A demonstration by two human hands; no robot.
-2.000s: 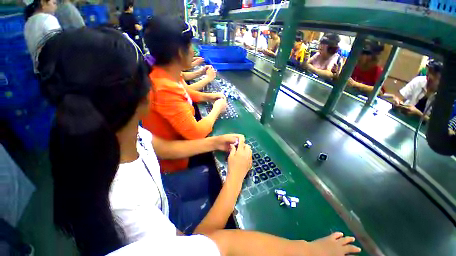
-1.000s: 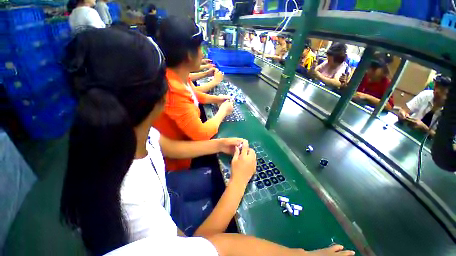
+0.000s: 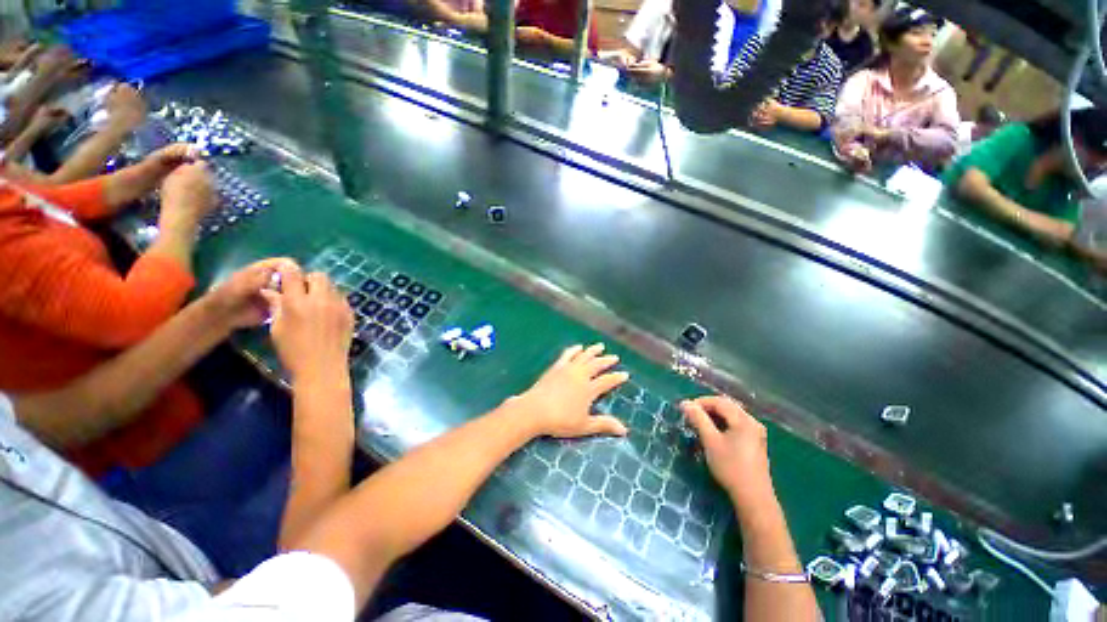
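Observation:
A clear blister tray [image 3: 607,480] with rows of pockets lies on the green bench in front of me. My left hand [image 3: 575,393] lies palm down with its fingers spread over the tray's far left part; it holds nothing. My right hand [image 3: 732,447], with a bracelet at the wrist, is at the tray's far right part, thumb and forefinger close together. Its fingertips are small and blurred, so I cannot tell whether something is between them. A jumbled pile of silver-white modules [image 3: 898,547] lies right of my right wrist.
A neighbour's hands [image 3: 297,304] work beside a partly filled tray [image 3: 395,310]. A few loose modules [image 3: 467,340] lie between the two trays. The dark conveyor [image 3: 583,267] carries scattered modules beyond the bench edge. A white cable block [image 3: 1073,600] is at the lower right.
The view has swung right and down onto my own place. My left hand, earlier at the bottom edge, now shows fully on the tray. My right hand, tray and module pile have come into view.

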